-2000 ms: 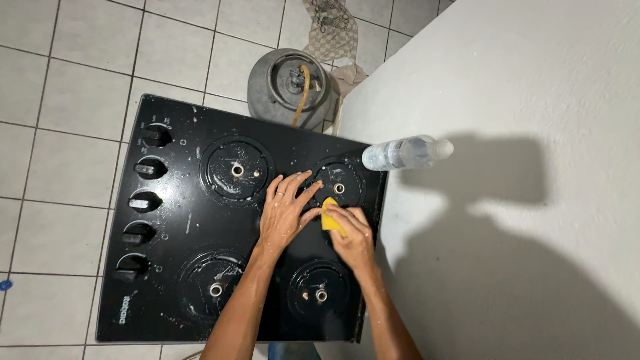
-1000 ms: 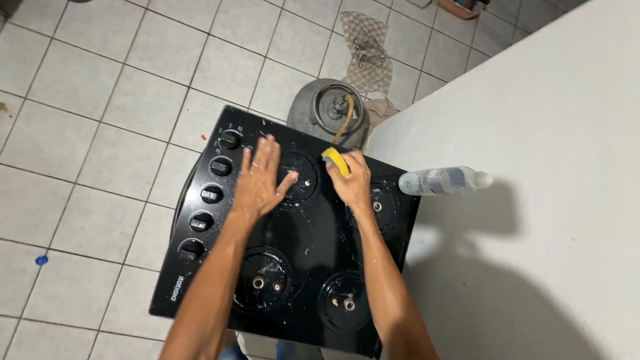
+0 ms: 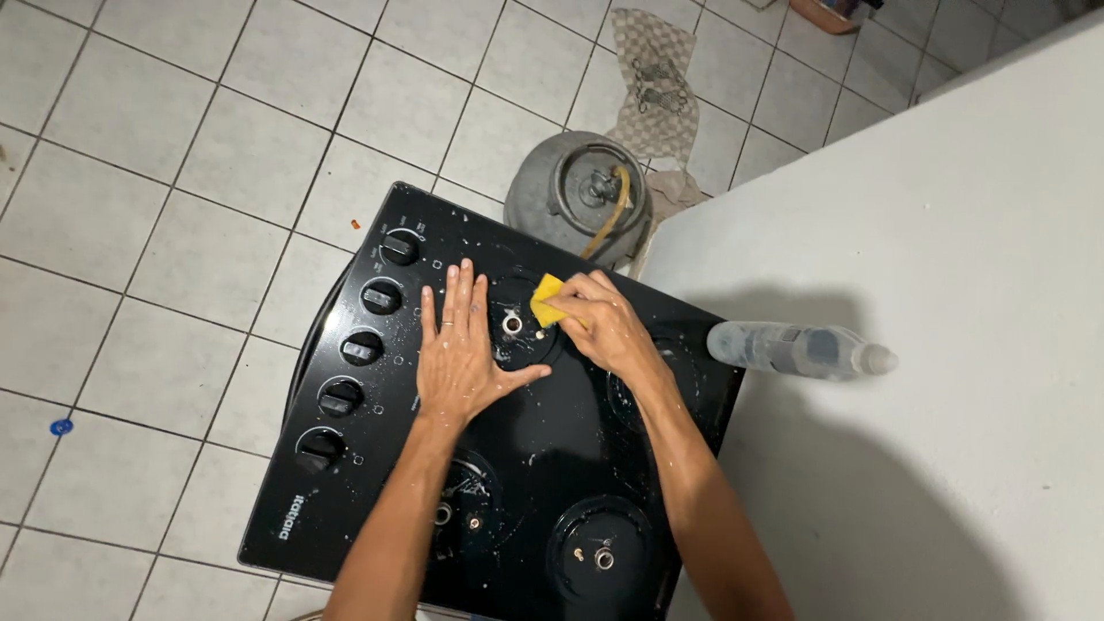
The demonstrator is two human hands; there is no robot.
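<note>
A black Itatiaia gas stove top [image 3: 552,431] lies below me, its surface dotted with whitish suds and wet spots. My left hand [image 3: 460,358] rests flat on it with fingers spread, between the control knobs [image 3: 362,348] and a burner socket [image 3: 511,323]. In my right hand [image 3: 604,323] is a yellow sponge [image 3: 548,300], pressed at the upper right edge of that same burner recess. The burners have no grates or caps on them. A clear plastic bottle [image 3: 776,348] with a whitish cap stands at the stove's right corner, by the wall.
Just beyond the stove's far edge stands a grey gas cylinder [image 3: 573,203] with a yellowish hose [image 3: 614,211]. A checkered cloth [image 3: 655,86] lies on the tiled floor behind it. A white wall [image 3: 931,259] borders the right side. A blue round object [image 3: 60,427] is on the floor at left.
Both hands have shifted from the right far burner toward the far burner nearer the knobs, the sponge staying in my right hand. The view has moved, showing more floor.
</note>
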